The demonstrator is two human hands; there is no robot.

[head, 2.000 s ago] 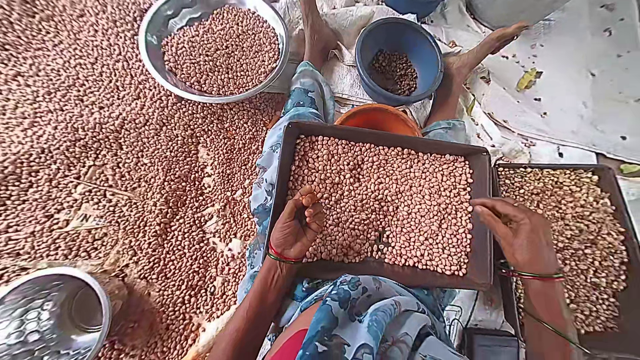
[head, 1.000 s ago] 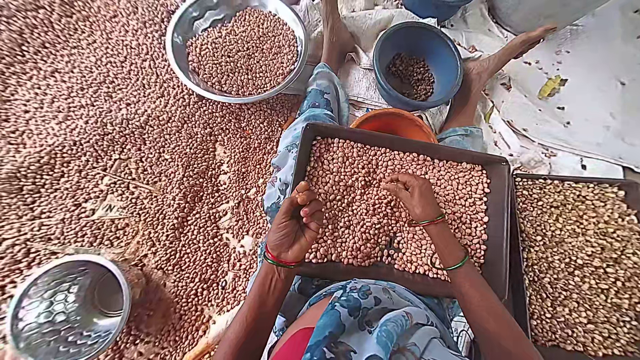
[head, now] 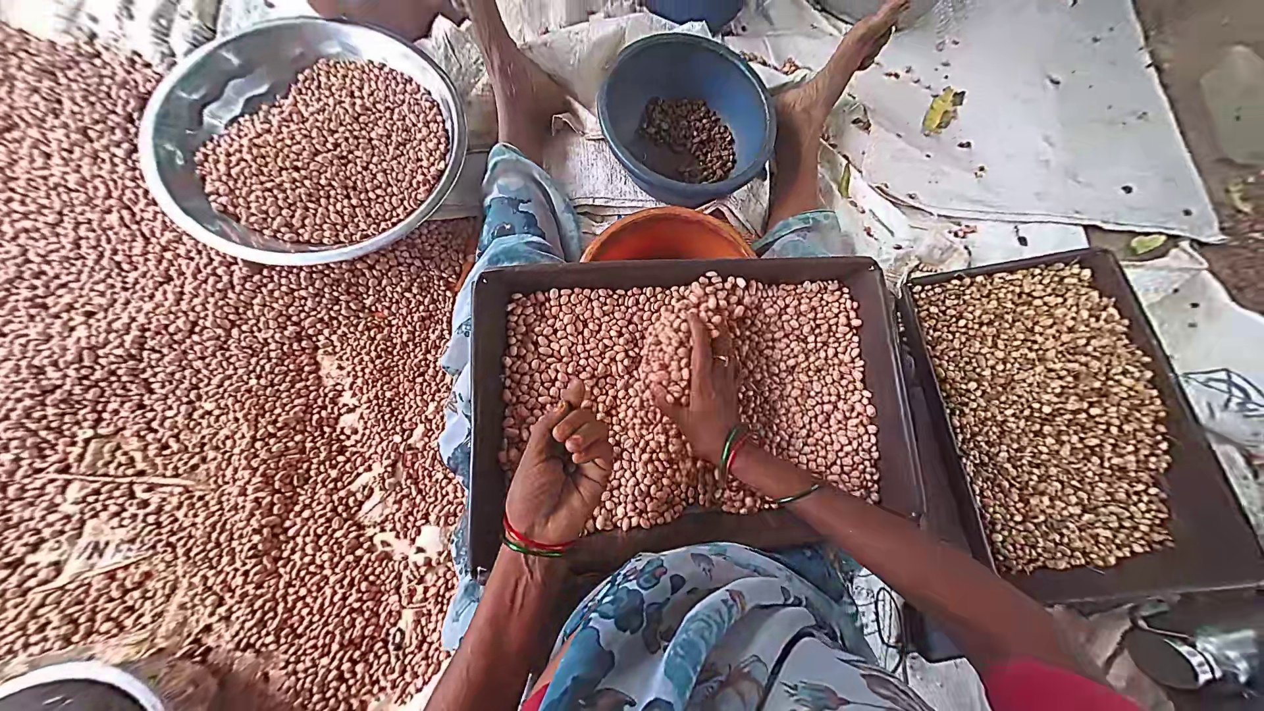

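A dark rectangular tray (head: 894,395) of pinkish-brown nuts or seeds (head: 810,365) lies across my lap. My right hand (head: 706,395) is in the nuts near the tray's middle, fingers spread and pointing away from me, with nuts heaped against them. Over the tray's left near part, my left hand (head: 563,464) is palm up with its fingers curled; small dark bits show in the palm and near the thumb, too small to name. To the right, a second dark tray (head: 1210,494) holds paler, yellowish-brown pieces (head: 1047,415).
A wide pile of nuts (head: 247,425) covers the floor at left. Beyond it stands a steel basin (head: 163,158) with nuts. A blue plastic bowl (head: 622,99) with dark pieces sits between my feet, and an orange bowl (head: 667,222) behind the tray. White sacking (head: 1066,118) spreads at the far right.
My right hand has moved from the tray's right edge into the nuts at its middle, where they are now heaped. My left hand stays curled over the tray's left part.
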